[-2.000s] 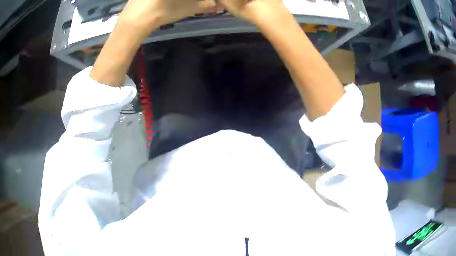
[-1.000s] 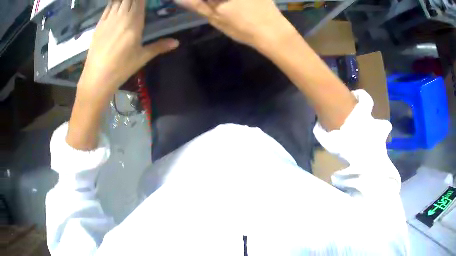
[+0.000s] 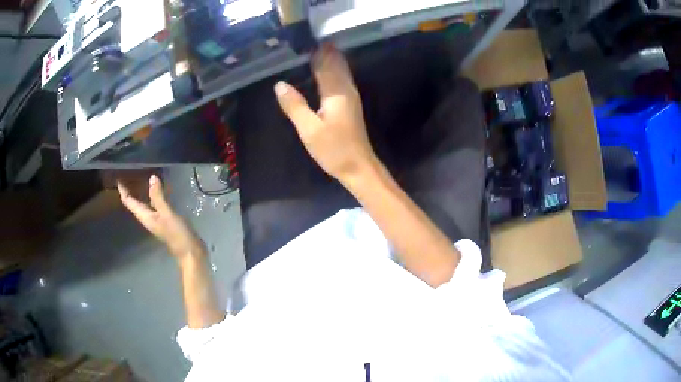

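Note:
My left hand (image 3: pixel 160 216) is empty with its fingers apart, low beside the machine's left front corner, over the floor. My right hand (image 3: pixel 328 123) is empty, thumb and fingers apart, over my dark-clothed lap just in front of the machine's front edge; its fingertips are blurred. The film-wrapping machine (image 3: pixel 123 112) spans the top of the view. Navy retail boxes with a bright glint (image 3: pixel 235 37) lie in its central channel between brownish upright strips. They look film-covered, but I cannot tell how many there are.
An open brown carton (image 3: pixel 579 142) stands right of my leg, with several navy packs (image 3: pixel 523 160) inside. A blue plastic stool (image 3: pixel 653 157) is beyond it. A red coiled hose (image 3: pixel 228 145) hangs under the machine. A lit green sign (image 3: pixel 668 310) shows lower right.
Both hands have come off the machine top: the left down and outward, the right back over my lap. The channel with navy boxes and the packs in the carton now show more fully.

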